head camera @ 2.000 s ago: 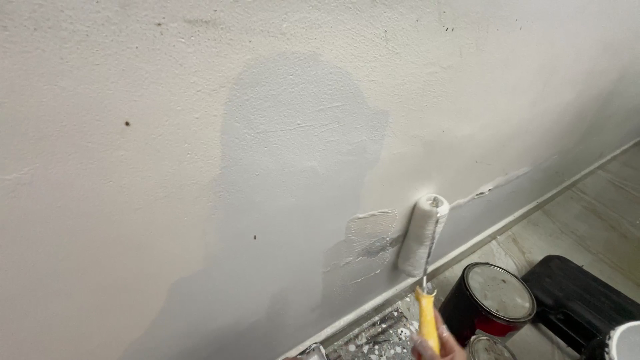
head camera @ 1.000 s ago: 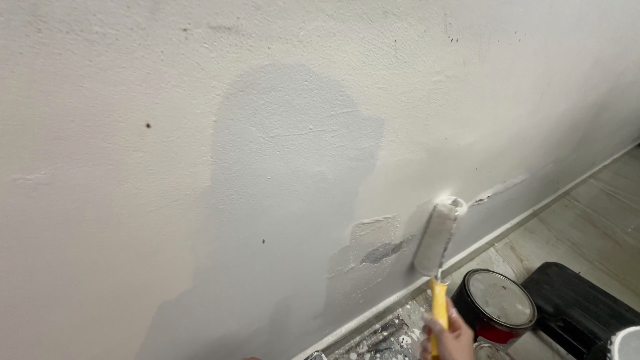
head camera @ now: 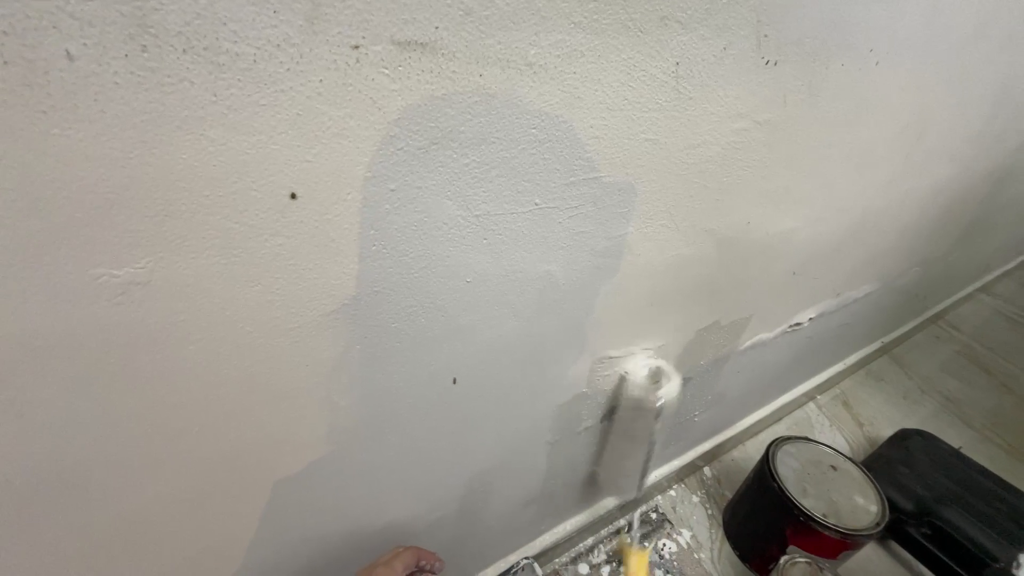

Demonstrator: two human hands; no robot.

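Observation:
A paint roller (head camera: 632, 428) with a white, blurred sleeve rests against the lower wall, over the rough patched area. Its wire frame runs down to a yellow handle (head camera: 636, 558), cut off by the bottom edge; my right hand is out of view below. Only some fingers of my left hand (head camera: 404, 562) show at the bottom edge, low beside the wall and left of the roller; its grip is hidden. Around the roller, the wall (head camera: 480, 240) bears a large grey-blue painted area against cream paint. A rough strip of peeling paint or filler (head camera: 808, 318) runs off to the right.
A lidded black and red paint can (head camera: 828, 488) stands on the floor at lower right, beside a black plastic case (head camera: 944, 496). Part of another container (head camera: 800, 566) shows in front of the can. Paint-spattered covering (head camera: 672, 528) lies along the pale skirting board (head camera: 752, 428).
The roller has moved left along the wall onto the rough patch. My right hand, seen on the yellow handle before, has left the view. Fingers of my left hand now show at the bottom.

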